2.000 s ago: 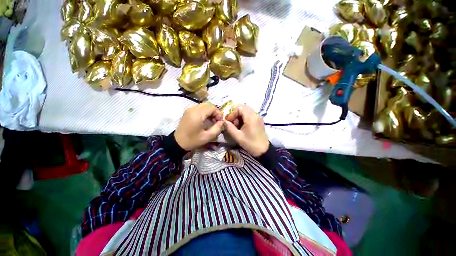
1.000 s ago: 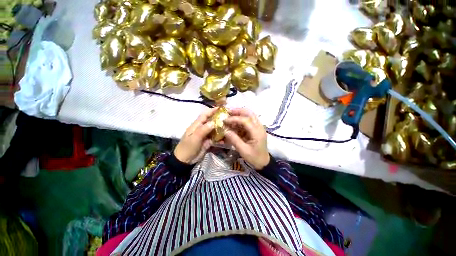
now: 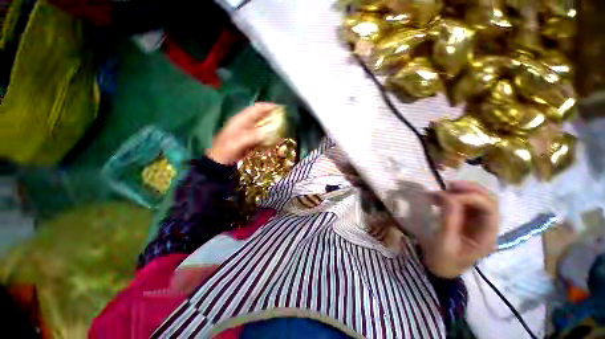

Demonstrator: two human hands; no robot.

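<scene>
My left hand [image 3: 240,136] is off the table at the left, beside a loose heap of small shiny gold foil petals [image 3: 268,172]. Its fingers hold a pale gold piece [image 3: 272,126], blurred, so its shape is unclear. My right hand [image 3: 461,228] is over the table's front edge, its fingers curled and blurred. A greyish smear lies at its fingertips, and I cannot tell whether it holds anything. Plump gold bud ornaments [image 3: 458,136] are piled on the table at the upper right.
A black cord [image 3: 404,119] crosses the white table cover [image 3: 292,49]. A white strip with grey markings [image 3: 527,232] lies right of my right hand. The glue gun [image 3: 587,271] is blurred at the right edge. A clear bag of yellowish pieces [image 3: 159,173] is on the green floor.
The view has swung left and turned. My hands, together around a gold piece before, are now far apart. My left hand has moved left to beside the petal heap.
</scene>
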